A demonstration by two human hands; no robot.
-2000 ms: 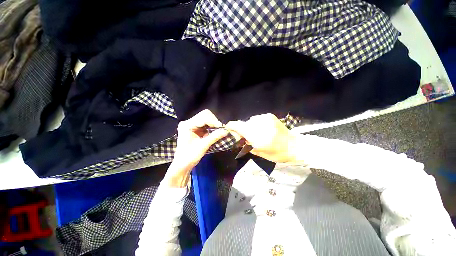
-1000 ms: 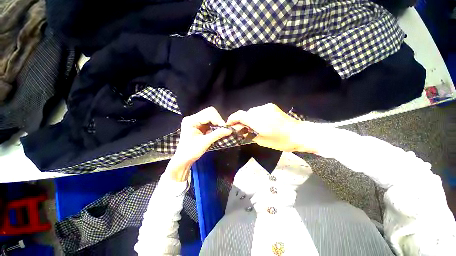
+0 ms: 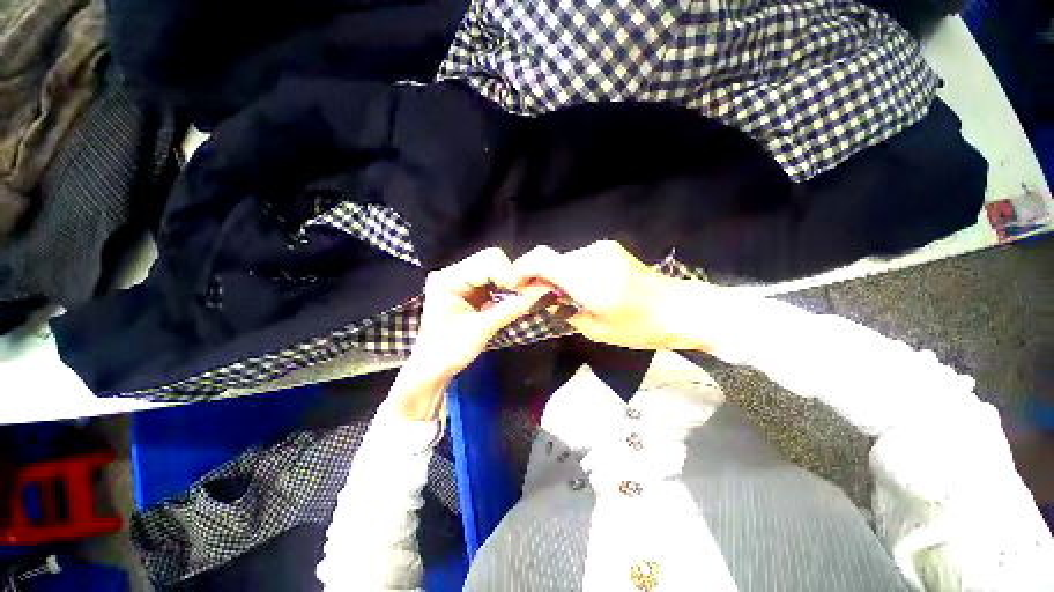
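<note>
A dark navy coat (image 3: 647, 191) lies spread over the white table. A narrow black-and-white checked strip (image 3: 391, 333) runs along its near edge. My left hand (image 3: 462, 318) pinches the strip edge between thumb and fingers. My right hand (image 3: 607, 295) is touching it, its fingertips closed at the same spot. No needle or thread can be made out at the fingertips. A broad checked lining panel (image 3: 693, 69) lies over the far part of the coat. A small checked patch (image 3: 370, 229) shows within the dark shell.
The white table's (image 3: 1003, 150) edge curves at the right, with a small red-and-blue sticker (image 3: 1017, 215). Brown fabric (image 3: 41, 87) and dark grey garments (image 3: 93, 191) lie at the left. A blue bin (image 3: 465, 463) with checked garments (image 3: 260, 503) is below, and a red object (image 3: 69, 497) at lower left.
The coat has shifted slightly up and right since the earliest frame. My right fingertips have moved in against the left ones. The dark pointed thing earlier seen under my right hand no longer shows.
</note>
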